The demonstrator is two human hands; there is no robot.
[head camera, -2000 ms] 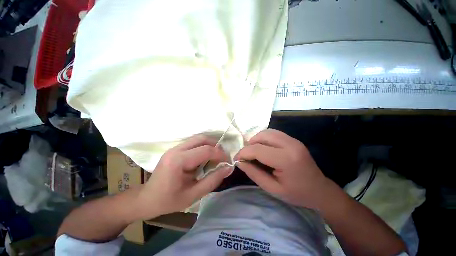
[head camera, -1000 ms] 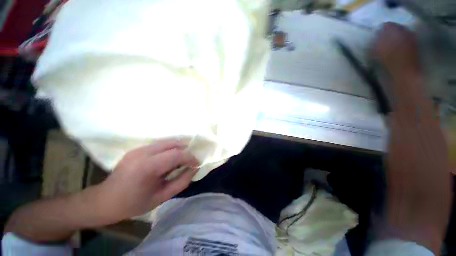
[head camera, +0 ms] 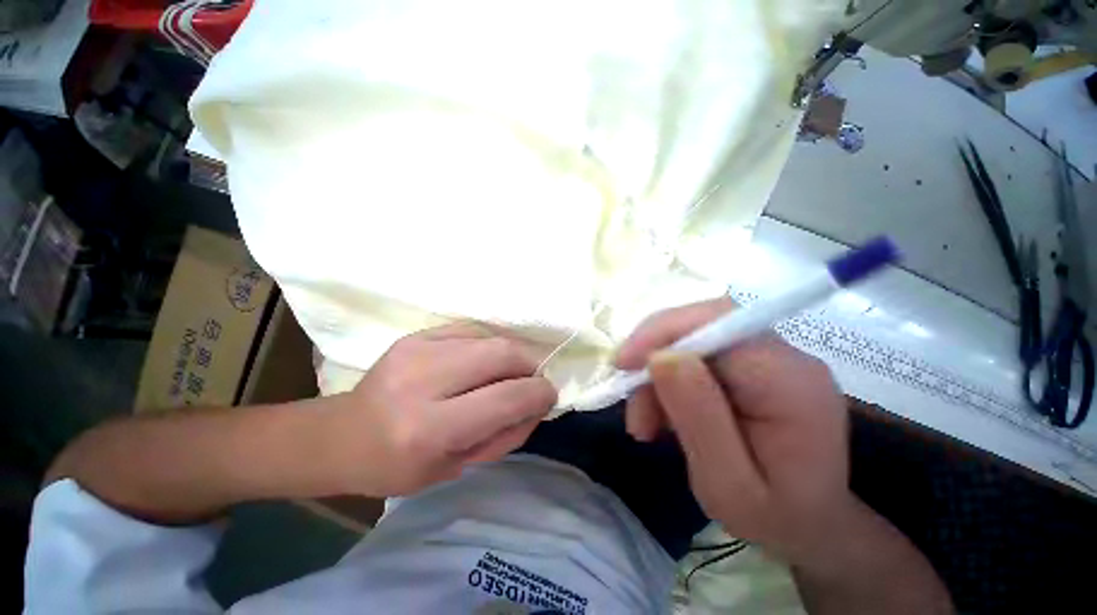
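A large cream garment piece (head camera: 421,156) lies over the table's front edge and hangs toward my lap. My left hand (head camera: 463,402) pinches its lower edge near the middle of the view. My right hand (head camera: 740,421) holds a white marking pen (head camera: 770,315) with a dark blue end pointing up and right. The pen's other end is at the cloth edge, beside my left fingertips. Whether the tip touches the cloth cannot be told. A thin pale thread (head camera: 565,348) shows by my left fingers.
Tweezers (head camera: 996,210) and black-handled scissors (head camera: 1061,348) lie on the table at the right, above a printed ruler strip (head camera: 938,369). Metal machine parts (head camera: 830,72) are at the top right. A red basket (head camera: 144,15) and cardboard box (head camera: 199,330) are at the left.
My right hand left the cloth, reached to the upper right, and is now back at the cloth edge with the pen. My left hand kept its pinch. The view has shifted, showing more of the machine.
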